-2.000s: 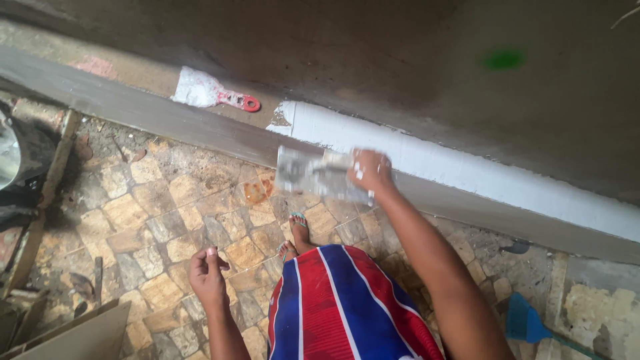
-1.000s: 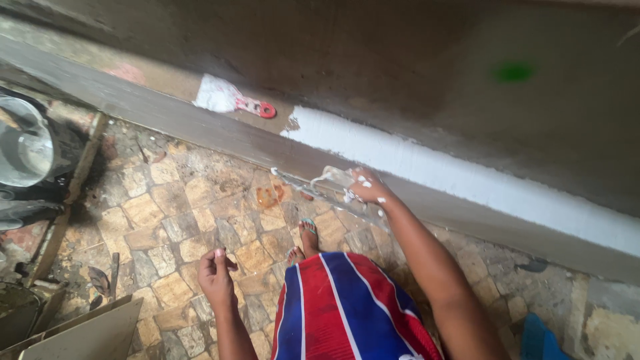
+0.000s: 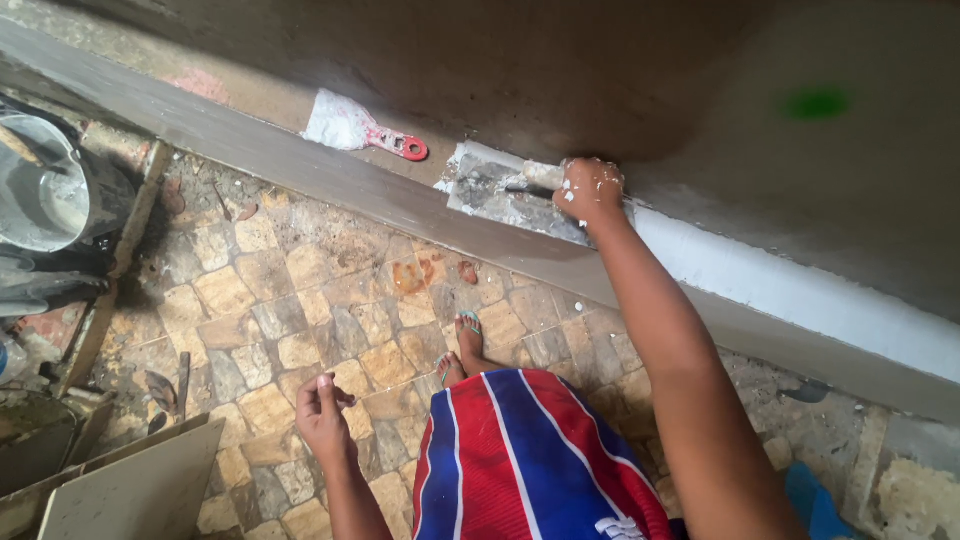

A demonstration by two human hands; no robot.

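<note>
My right hand [image 3: 590, 189], flecked with white paste, grips the handle of a steel plastering trowel [image 3: 495, 196]. The trowel's blade lies flat over the top of a low ledge, at the left end of a smooth white coat [image 3: 765, 277], with white paste along the blade's far left edge. Left of it, a putty knife [image 3: 360, 129] with a red handle and a paste-covered blade rests on the uncoated part of the ledge [image 3: 255, 101]. Low over the tiled floor, my left hand [image 3: 326, 412] holds nothing, its fingers loosely curled.
A bucket [image 3: 45, 180] with a stick and whitish residue inside stands at the left. Flat boards [image 3: 135, 480] lean at the lower left. My sandalled feet [image 3: 469, 334] are on the stone-patterned floor [image 3: 300, 307]. A blue object [image 3: 814, 499] lies at the lower right.
The trowel, held tilted off the ledge a second ago, is now flat against its top. My right hand has moved up to the ledge with it. My left hand stays low and empty.
</note>
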